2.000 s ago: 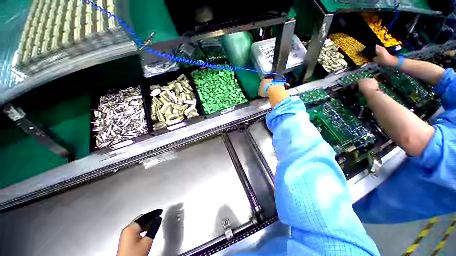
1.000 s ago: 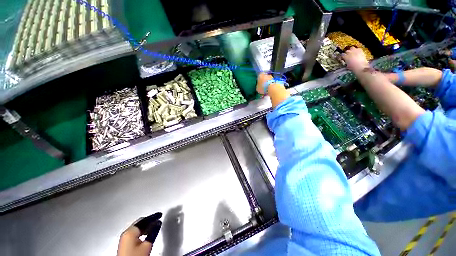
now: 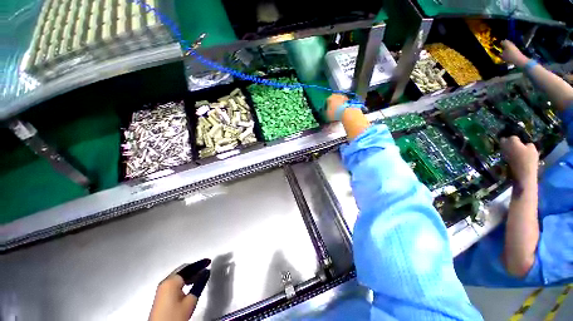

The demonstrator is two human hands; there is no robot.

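My left hand [image 3: 179, 289] is at the bottom left over a shiny metal plate [image 3: 157, 241]. Its thumb and forefinger wear black finger cots and are apart, with nothing between them. My right hand [image 3: 338, 108] rests at the far rail, just right of the bin of green connectors [image 3: 282, 110]. A light blue wrist strap with a coiled blue cord is on that wrist. The right fingers are small and partly hidden, so I cannot tell if they hold anything. A green circuit board [image 3: 433, 157] in a carrier lies right of my right sleeve.
Bins of silver parts [image 3: 157, 141] and beige connectors [image 3: 224, 123] stand behind the rail [image 3: 94, 210]. Another person's arms [image 3: 523, 188] reach over boards and bins at right. A tray stack [image 3: 94, 31] is at upper left. A metal post [image 3: 369, 59] stands behind my right hand.
The view has shifted slightly. The other person's one hand moved from the pale parts bin to over the boards; the other reached to the orange parts bin. My hands stay about the same.
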